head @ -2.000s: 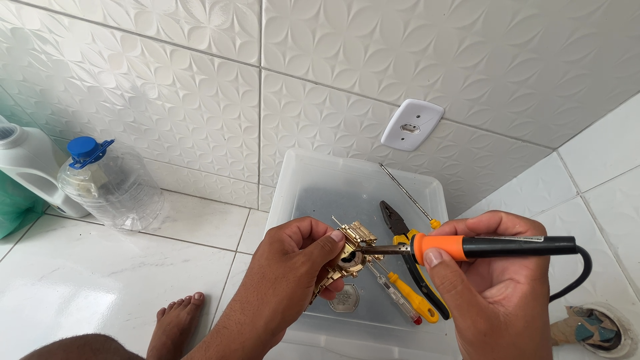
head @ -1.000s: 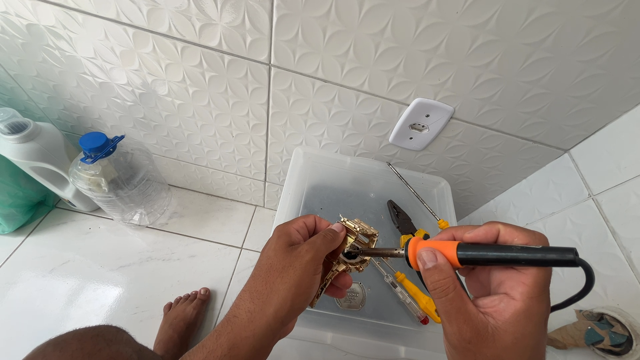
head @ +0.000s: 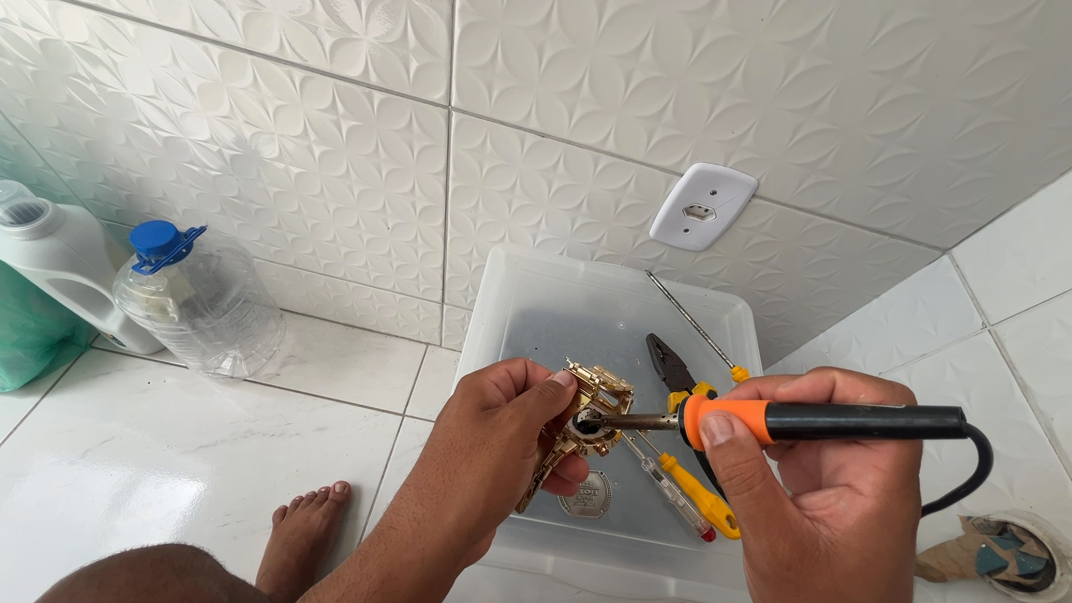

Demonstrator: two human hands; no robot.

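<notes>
My left hand grips a gold-coloured metal wristwatch above a translucent plastic lid. The watch's open case faces up, and its bracelet hangs below my fingers. My right hand holds a soldering iron by its orange and black handle, with the metal tip pointing left into the watch case. Whether the tip touches anything inside cannot be told. A round-cornered metal case back lies on the lid below the watch. Close to my right hand are pliers, a yellow-handled screwdriver and a clear tester screwdriver.
The translucent plastic box stands against the tiled wall, under a white wall socket. Another screwdriver lies near its right edge. A blue-capped bottle and a white jug stand left. A round floor opening is at lower right.
Both hands stay together, with the iron's tip at the watch case throughout. The watch has tilted slightly in my left hand since the earliest frame.
</notes>
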